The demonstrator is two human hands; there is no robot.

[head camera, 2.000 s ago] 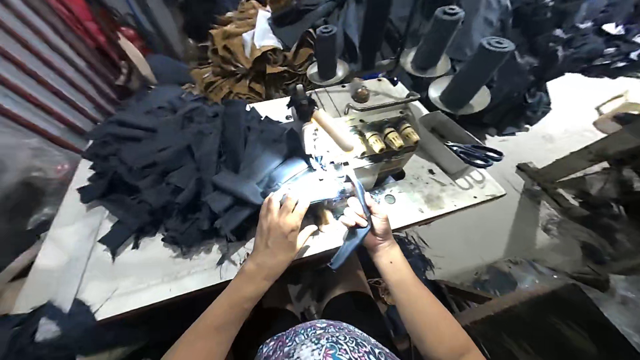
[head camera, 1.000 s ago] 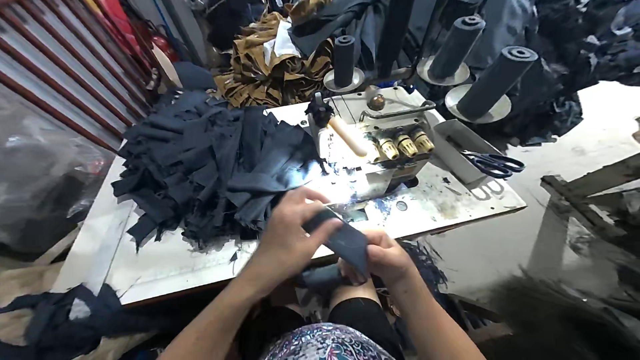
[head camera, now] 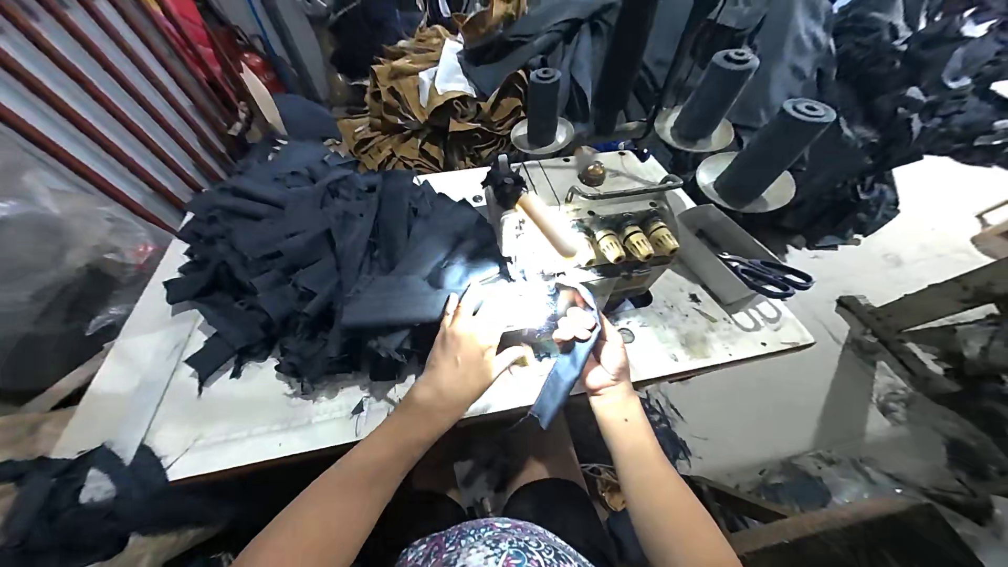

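Note:
My right hand (head camera: 602, 354) grips a dark blue fabric strip (head camera: 561, 382) at the front of an overlock sewing machine (head camera: 622, 209); the strip hangs over the table's front edge. My left hand (head camera: 465, 346) lies at the left of the machine's sewing area, fingers stretched forward under the bright lamp. Glare hides its fingertips and the needle area, so whether it pinches cloth is unclear. A heap of dark fabric pieces (head camera: 315, 244) lies to the left of the machine, close to my left hand.
Dark thread cones (head camera: 776, 153) stand on holders behind the machine. Scissors (head camera: 760, 276) rest across a grey tray (head camera: 720, 248) at its right. Brown fabric pieces (head camera: 433, 110) are piled behind. A wooden frame (head camera: 906, 331) stands at right, and red-brown bars (head camera: 102, 94) at left.
One second ago both hands held the strip near the table's front edge, in front of the machine. Now they are further forward at the sewing area, and my left hand is flat beside it.

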